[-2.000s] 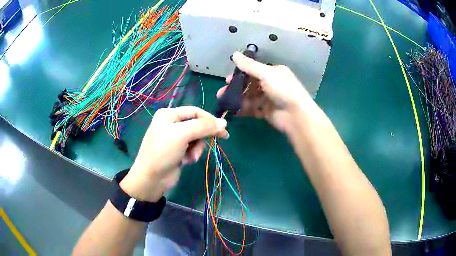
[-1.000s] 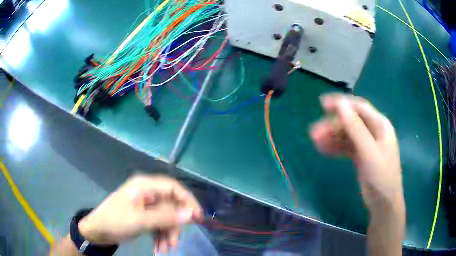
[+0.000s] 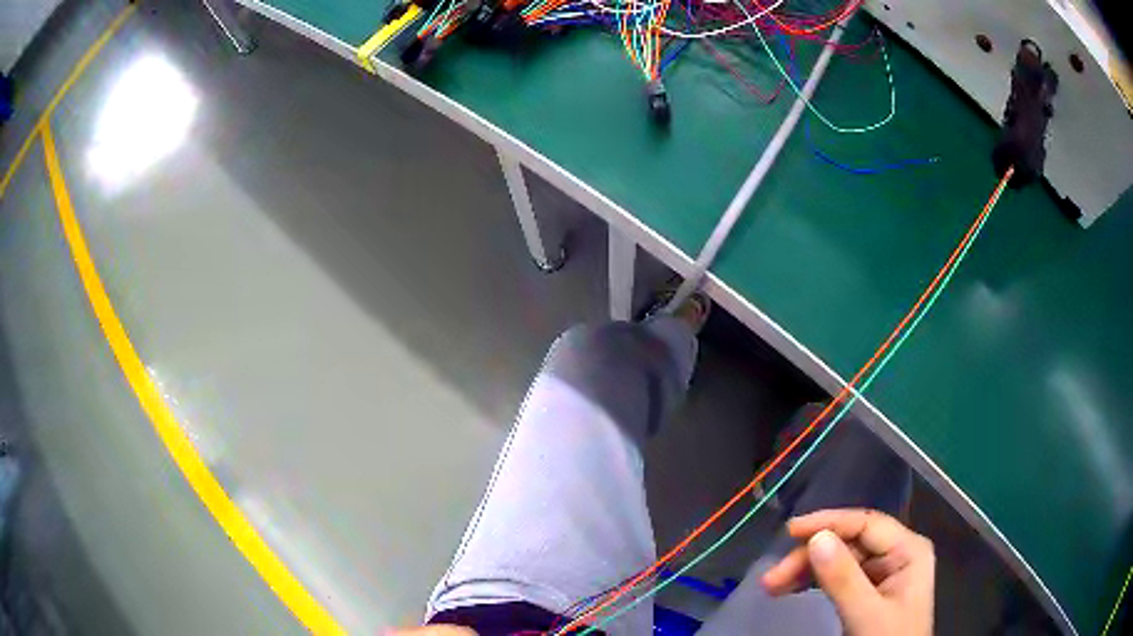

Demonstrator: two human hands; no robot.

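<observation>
An orange wire (image 3: 929,298) and a green wire (image 3: 903,337) run side by side, nearly straight, from the black wire clamp (image 3: 1026,112) across the table edge and over my lap to the bottom of the picture. My right hand (image 3: 857,565) is at the lower right, beside the wires and apart from them. Its fingers are loosely curled, with nothing seen in them. Only a sliver of my left hand (image 3: 429,631) shows at the bottom edge, near the wires' lower end; its grip is hidden.
The white-grey machine (image 3: 944,22) is at the upper right. Coloured wires with black connectors (image 3: 659,102) lie at the table's far left. A grey tube (image 3: 760,170) crosses the table edge (image 3: 752,317). A blue wire (image 3: 870,165) lies near it. Table legs (image 3: 528,211) stand on the left.
The view has swung left and down. The orange and green wires now stretch from the clamp toward the lower left. My left hand has moved almost out of view; my right is lower, below the table edge.
</observation>
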